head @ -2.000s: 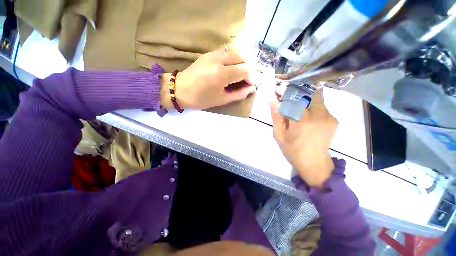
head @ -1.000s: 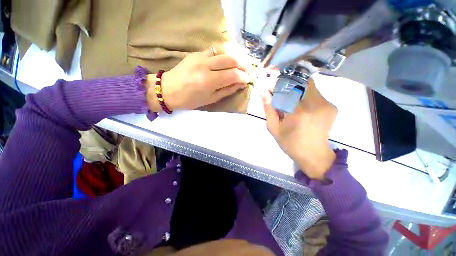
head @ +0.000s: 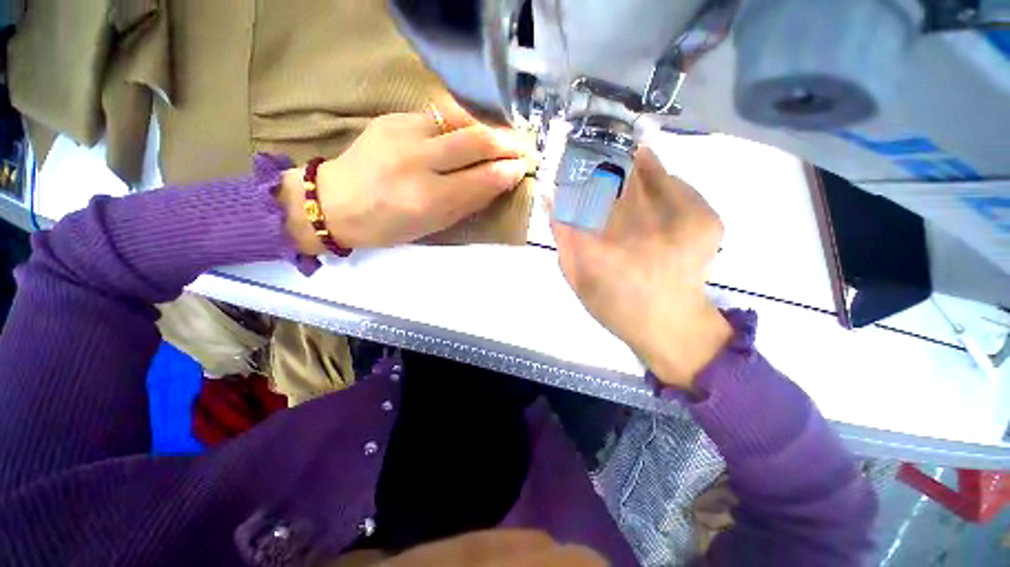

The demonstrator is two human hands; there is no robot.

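The khaki-brown garment panel [head: 354, 61] lies on the white table, with a raised fold running toward the needle. My left hand [head: 415, 177] rests on its right edge, thumb and fingertips pinched together on the cloth edge beside the needle. My right hand [head: 642, 249] is right of the needle, its fingers partly hidden behind the grey attachment [head: 589, 183]; whether it holds anything cannot be told. The presser foot area [head: 543, 138] is washed out by bright light.
The machine head [head: 886, 122] fills the upper right. A black flat object [head: 869, 249] lies on the table at right. The ruler-marked table edge [head: 443, 346] runs in front of me. Khaki cloth [head: 305, 360] and dark red cloth [head: 235, 410] are below. Loose khaki pieces [head: 100, 55] are far left.
The view has shifted, so the machine head looks larger and the hands appear farther left. My left hand is still at the cloth edge and my right hand still behind the grey attachment.
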